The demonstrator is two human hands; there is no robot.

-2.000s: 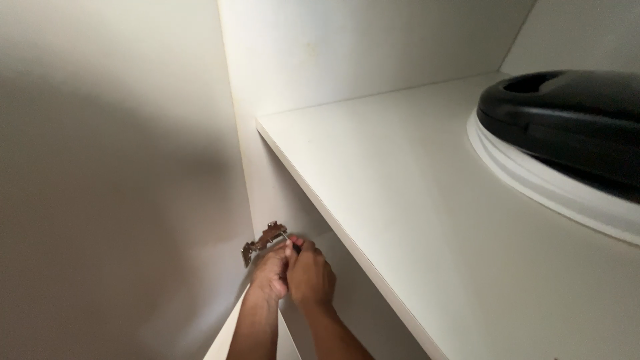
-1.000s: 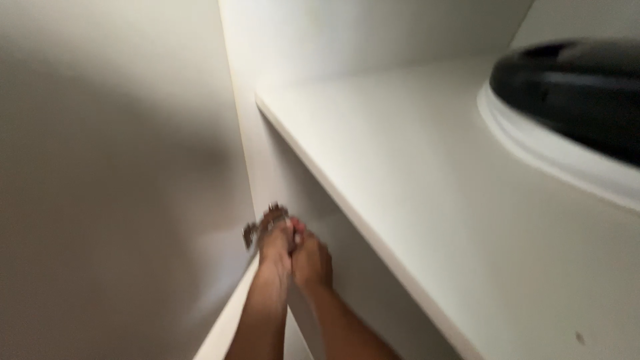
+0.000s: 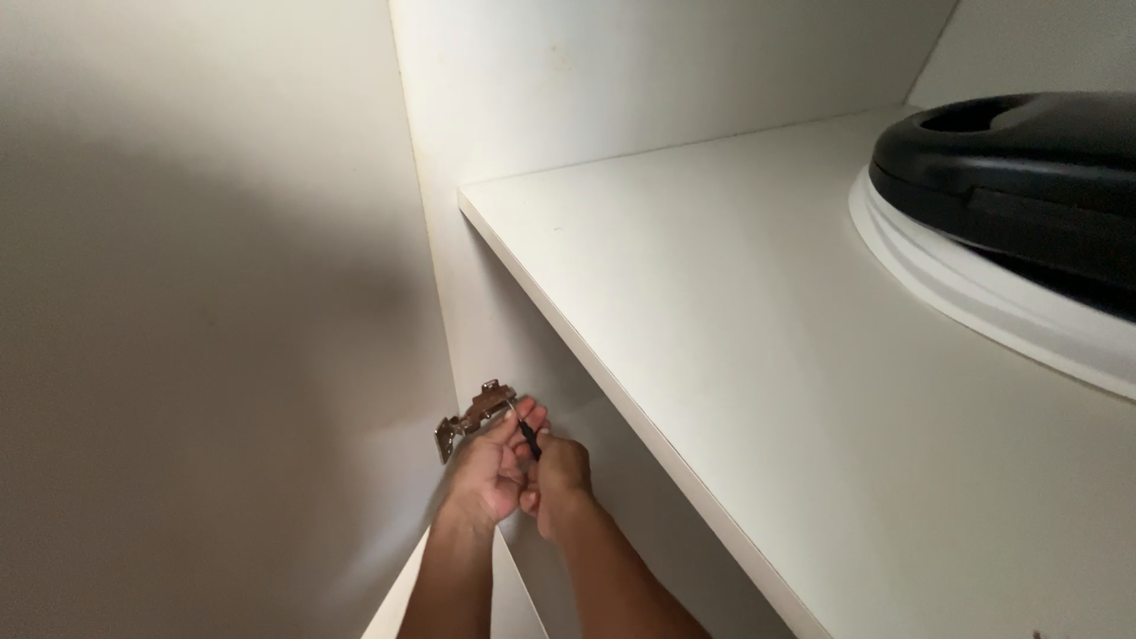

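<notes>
A brownish metal cabinet hinge (image 3: 484, 409) joins the inner side panel of a white cabinet to the door at left. My right hand (image 3: 561, 470) is closed around the dark handle of a small screwdriver (image 3: 529, 437), whose thin metal shaft reaches up to the hinge arm's right end. Just below the hinge, my left hand (image 3: 493, 466) is palm up with its fingers beside the screwdriver's shaft and tip. Whether those fingers grip the shaft or only rest near it cannot be told.
A white shelf (image 3: 710, 355) juts out above and right of my hands, its front edge running diagonally down. On it lies a black object with a handle opening (image 3: 1021, 169) over a white round rim (image 3: 967, 293). The cabinet door (image 3: 204, 311) stands at left.
Both hands stay at the hinge. The fingers of my left hand have opened somewhat, and the screwdriver's dark handle shows more plainly than in the earlier frames.
</notes>
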